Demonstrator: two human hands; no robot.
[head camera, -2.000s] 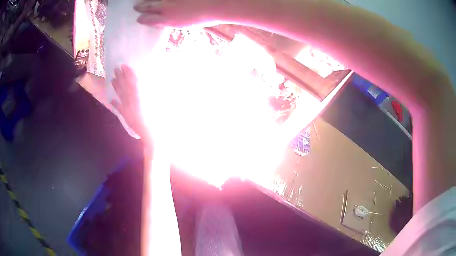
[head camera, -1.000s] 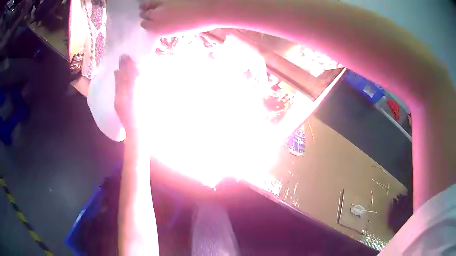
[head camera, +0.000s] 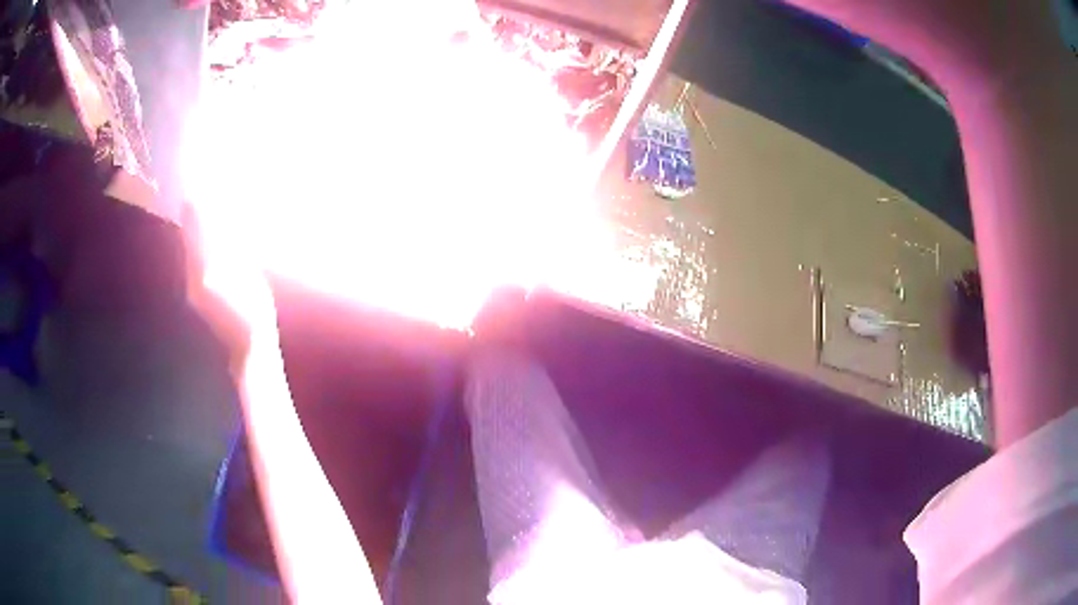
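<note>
A pale sheet or bag (head camera: 168, 71) hangs at the upper left beside a strong white glare. My left hand (head camera: 221, 284) is low at the glare's left edge, blurred and washed out; its fingers and any hold on the sheet cannot be made out. My right forearm runs up the right side and leaves through the top edge; the right hand is not clearly seen. An open box with jumbled, washed-out contents (head camera: 582, 73) lies at the top, mostly hidden by glare.
Right of the glare, the brown tabletop (head camera: 780, 189) bears a blue-and-white packet (head camera: 662, 148) and a white dish (head camera: 869, 321) with a swab on a cardboard square (head camera: 854, 355). A dark piece (head camera: 969, 310) lies at the far right. A blue-edged bin (head camera: 227, 479) stands low left. My legs are below.
The view has tilted down, so table and box sit higher. My right hand has left clear view at the top. My left hand has blurred, and the sheet's lower bulge no longer shows.
</note>
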